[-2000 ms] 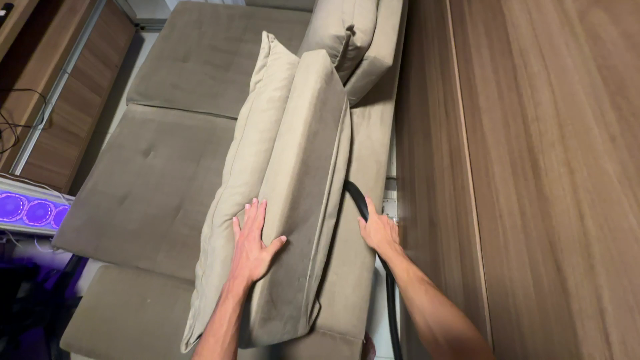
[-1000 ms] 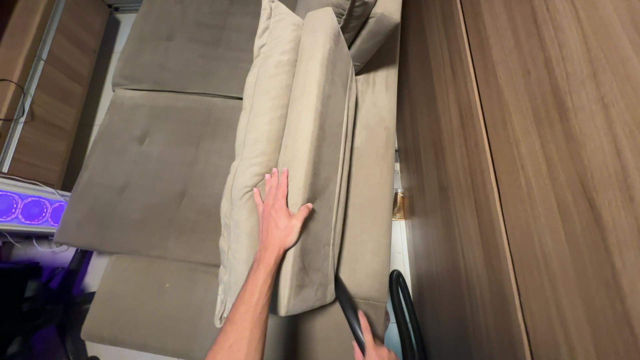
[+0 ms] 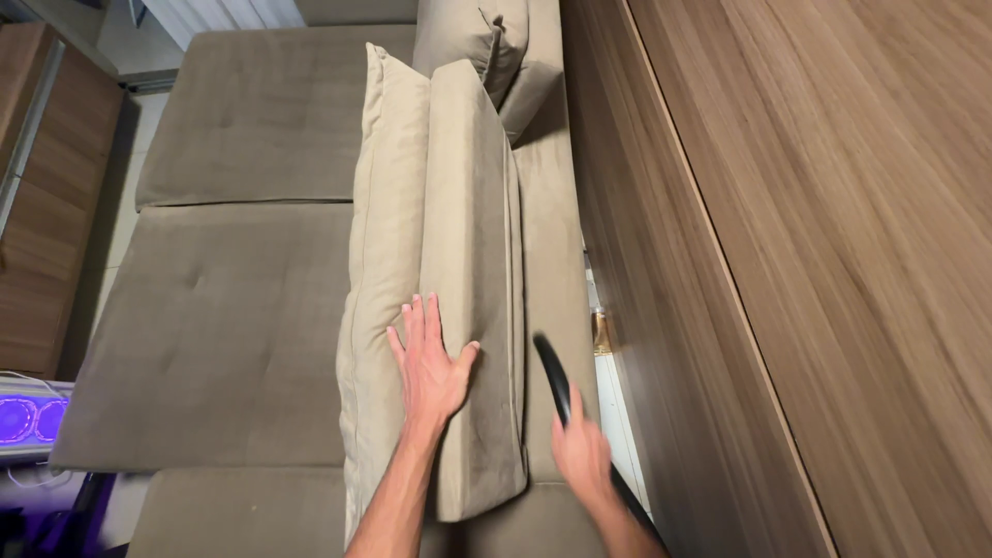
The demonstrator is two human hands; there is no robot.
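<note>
My left hand lies flat with fingers apart on the pale top edge of a beige sofa back cushion, pressing where it meets its softer pillow part. In my right hand is a curved black tube, like a vacuum cleaner hose end, slightly blurred. Its tip is over the beige sofa backrest frame, right of the cushion. The rest of the black tube runs down behind my right forearm to the bottom edge.
Grey-brown seat cushions spread to the left. Another back cushion stands at the top. A wood-grain panel rises close on the right, with a narrow floor gap holding a small amber object. Purple-lit fans glow at left.
My right hand and the black tube have moved up from the bottom edge, and the tube's tip, hidden by the cushion before, now shows. My left hand stays on the cushion.
</note>
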